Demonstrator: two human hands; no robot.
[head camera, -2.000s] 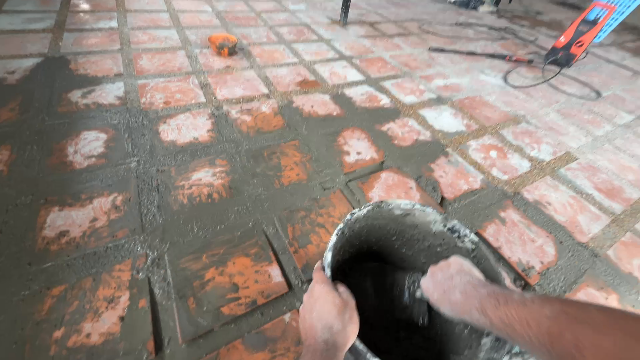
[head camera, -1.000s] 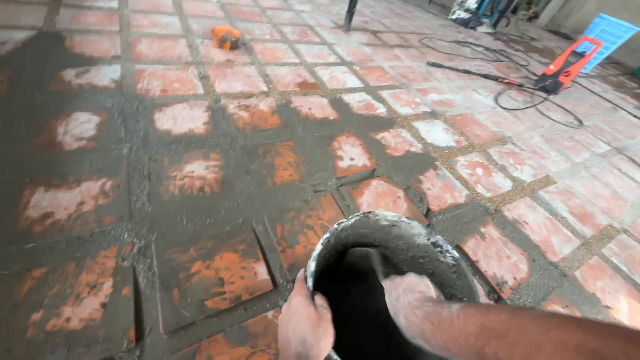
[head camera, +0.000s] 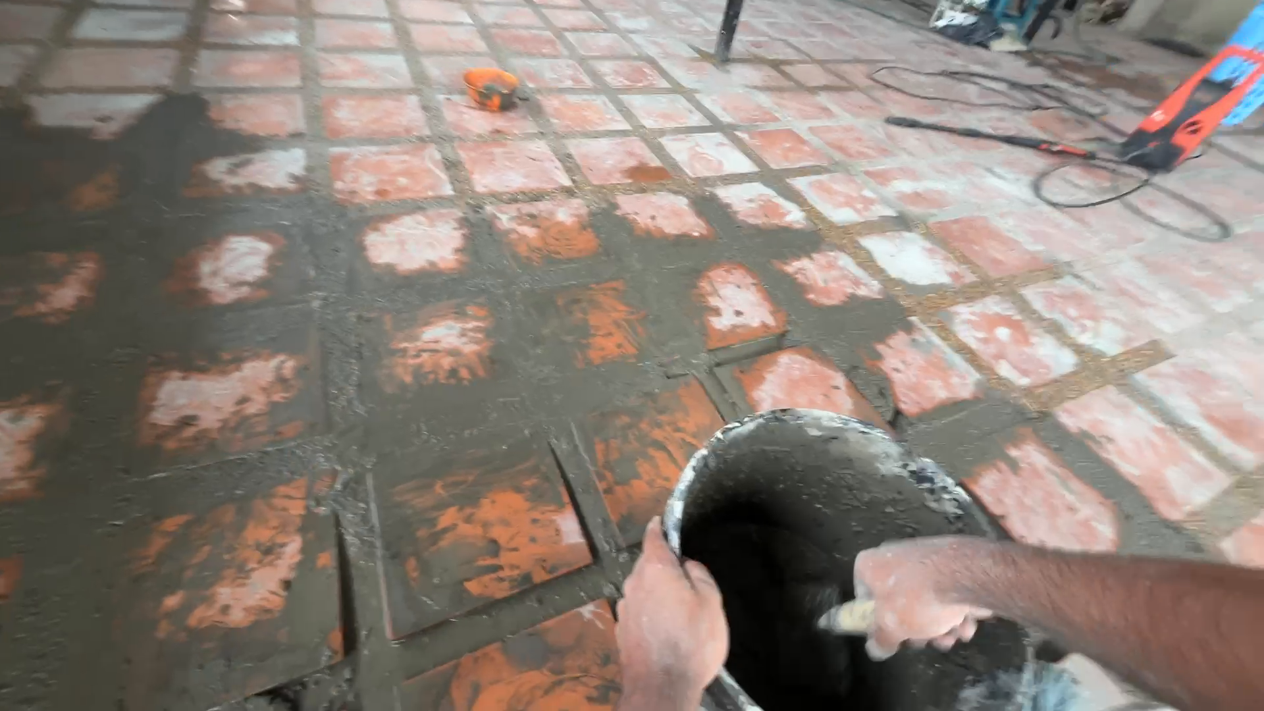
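Observation:
A black bucket (head camera: 829, 444) with grout-crusted rim stands tilted at the lower right, dark inside. My left hand (head camera: 673, 612) grips its near left rim. Inside the opening, my right hand (head camera: 913, 597) is closed around the pale handle of a hand tool (head camera: 847, 618); the tool's working end is lost in the dark. Wet grey grout (head camera: 434, 425) covers joints and tile edges left of the bucket. Terracotta floor tiles (head camera: 494, 533) near my left hand are smeared with it, and some joints beside them are only partly filled.
An orange bowl-like container (head camera: 491, 89) sits on the tiles farther off. A dark post (head camera: 729, 30) stands behind it. At the upper right are a red and black pressure washer (head camera: 1185, 114), its lance (head camera: 987, 136) and a looped black hose (head camera: 1136, 197).
My right hand has shifted within the bucket, and the pale tool handle now shows in it. My left hand has stayed on the rim.

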